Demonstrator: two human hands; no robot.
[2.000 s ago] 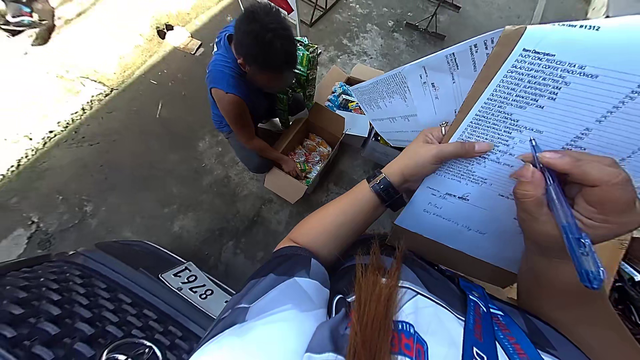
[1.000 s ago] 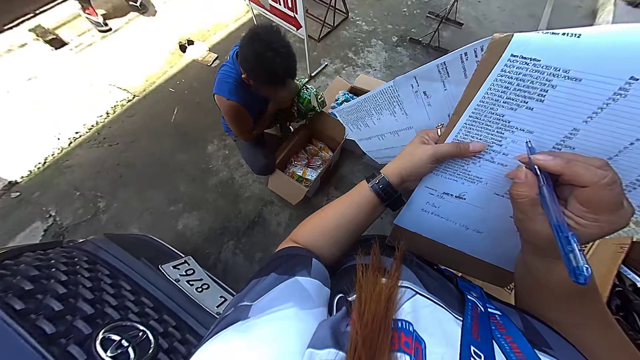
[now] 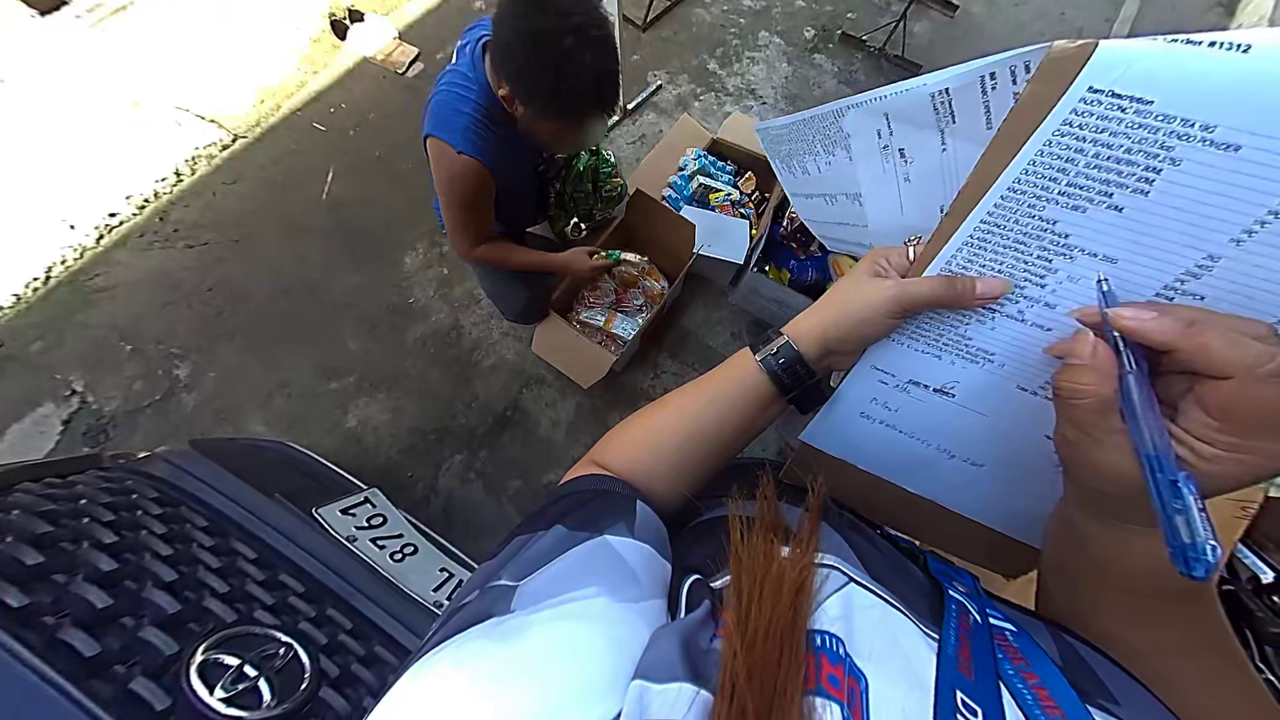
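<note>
My left hand, with a ring on a finger and a black watch on the wrist, grips the left edge of a brown clipboard. A printed list with handwriting near its bottom lies on the board. Another printed sheet hangs out beyond the board's left edge. In my right hand is a clear blue ballpoint pen, its tip over the middle of the list.
A person in a blue sleeveless shirt crouches at an open cardboard box of packets. Beside it stands another box with blue packets. A Toyota car's front grille fills the lower left. Metal stands are on the concrete floor.
The crouching person's hand, near the face a second ago, is now down at the box of packets. My hands keep their hold on the clipboard and the pen.
</note>
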